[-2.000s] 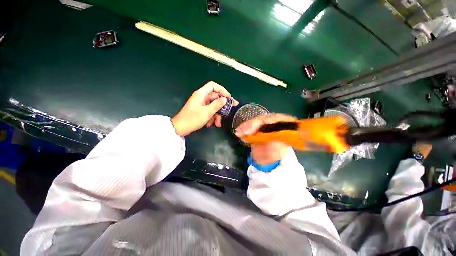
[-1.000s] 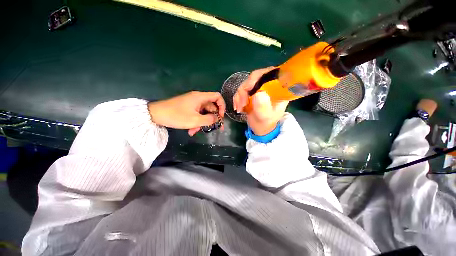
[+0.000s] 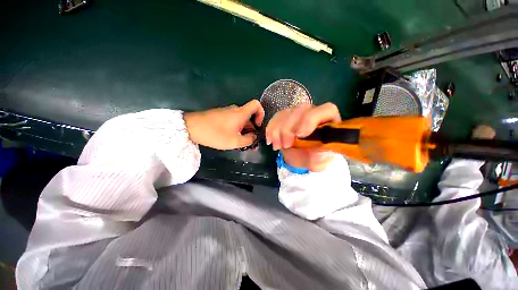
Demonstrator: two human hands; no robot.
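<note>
My left hand point(image 3: 224, 128) holds a small dark device unit point(image 3: 250, 136) between its fingers near the bench's front edge; the fingers hide most of it. My right hand point(image 3: 301, 133) grips the front of the orange electric screwdriver point(image 3: 386, 141), which lies roughly level and points left toward the unit. The screwdriver's tip and any contact with the unit are hidden or too small to tell. A blue wristband point(image 3: 292, 164) is on my right wrist. A round grey mesh dish point(image 3: 285, 97) sits just behind my hands, partly covered by the right one.
A pale yellow strip point(image 3: 267, 24) lies across the green bench point(image 3: 142, 62). Single units lie at far left point(image 3: 72, 5) and far right point(image 3: 383, 39). A second mesh dish point(image 3: 396, 100) and clear plastic point(image 3: 434, 105) are at right, below a grey metal rail point(image 3: 443, 42). Another person's sleeve point(image 3: 463, 184) shows at right.
The screwdriver swung from a steep tilt down to nearly level, its rear end moving right. My left hand stays by the front edge with the unit. The view has shifted slightly.
</note>
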